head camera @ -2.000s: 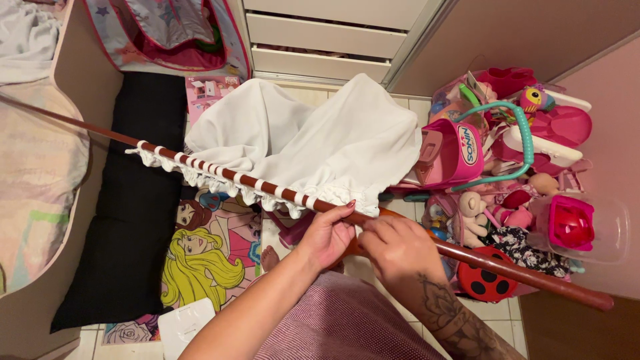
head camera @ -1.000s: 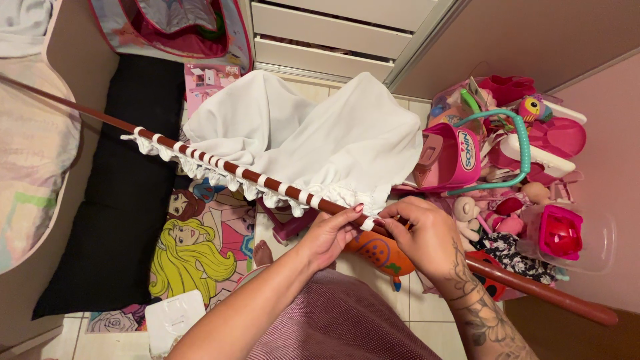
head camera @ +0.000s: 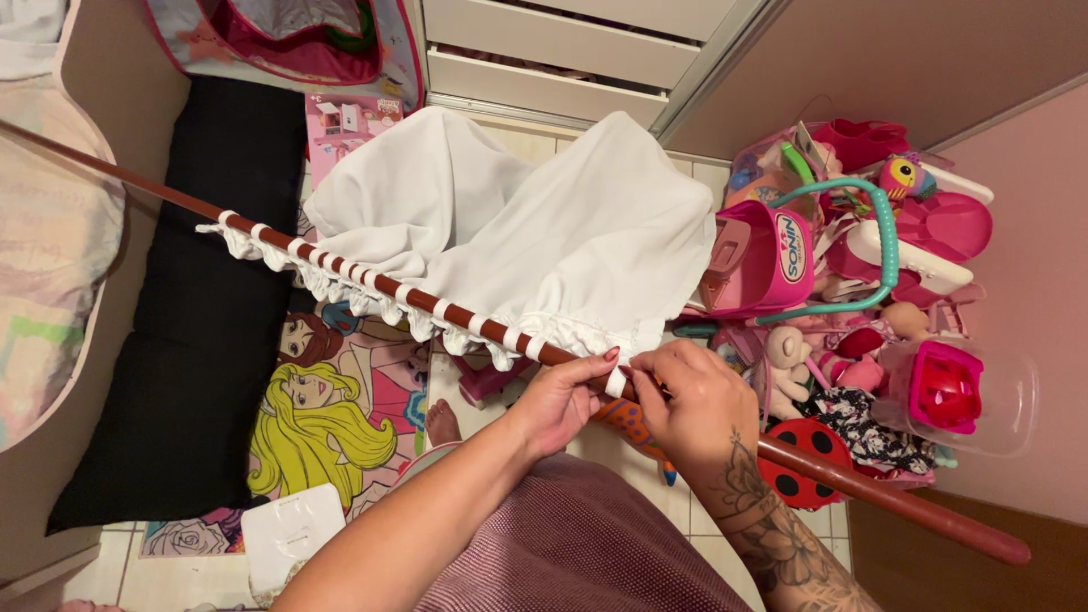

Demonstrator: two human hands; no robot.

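Observation:
A reddish-brown curtain rod [head camera: 459, 316] crosses the view diagonally, from upper left to lower right. White fabric loops along the gathered edge of a white curtain [head camera: 544, 229] are threaded on it, and the cloth spreads out beyond the rod. My left hand [head camera: 565, 395] grips the rod beside the last loop [head camera: 618, 380], with its thumb on top. Just to the right, my right hand [head camera: 701, 404] pinches the curtain's edge at that loop, over the rod. Its fingertips partly hide the loop's upper end. The rod's right end [head camera: 1003, 544] sticks out past my right forearm.
Toys, a pink bucket [head camera: 769, 259] and a clear plastic container [head camera: 1011, 399] crowd the right side. A black cushion [head camera: 212, 323] lies along the bed side [head camera: 140, 229] at left, next to a mat with cartoon figures [head camera: 327, 416]. White drawers [head camera: 561, 42] stand behind. A bare foot shows below.
Both hands stay near the last loop. My right hand has shifted its fingers around the curtain's edge, and the loop now shows between the two hands.

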